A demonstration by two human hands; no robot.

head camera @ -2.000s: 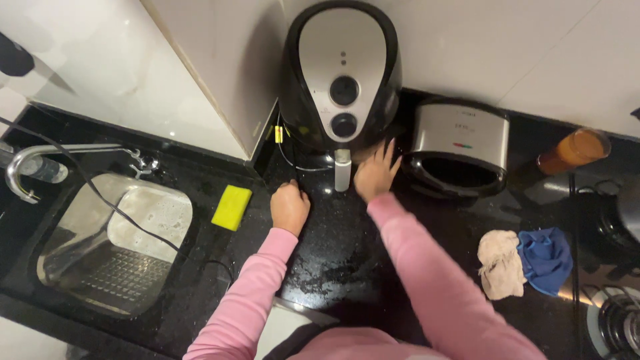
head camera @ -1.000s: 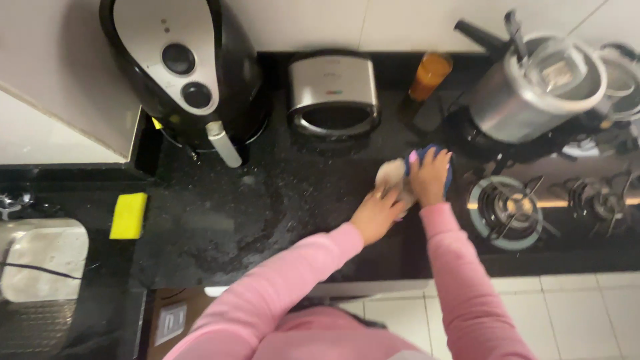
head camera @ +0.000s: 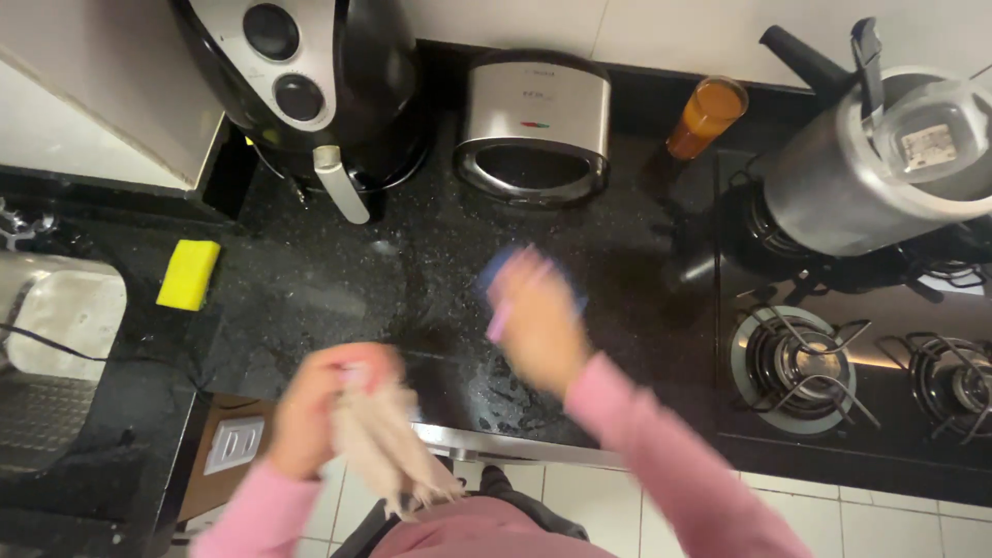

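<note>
My left hand (head camera: 329, 403) grips a beige cloth (head camera: 387, 446) that hangs down in front of the counter's front edge. Blurred by motion, my right hand (head camera: 539, 325) is over the black speckled countertop (head camera: 310, 310) with a blue cloth (head camera: 500, 267) under its fingers. Wet marks show on the stone around both hands. Behind my right hand stand a silver and black sandwich maker (head camera: 539, 108) and, farther left, a black and silver air fryer (head camera: 372, 85).
A yellow sponge (head camera: 188, 274) lies beside the steel sink (head camera: 70, 310) at left. At right are a gas burner (head camera: 794, 368), a large pressure cooker (head camera: 829, 178) holding a clear plastic container (head camera: 930, 139), and a glass of orange drink (head camera: 707, 116) near the wall.
Both cloths have left their place near the stove, where my hands were on them a second ago. The beige one has come left with my left hand, the blue one with my right.
</note>
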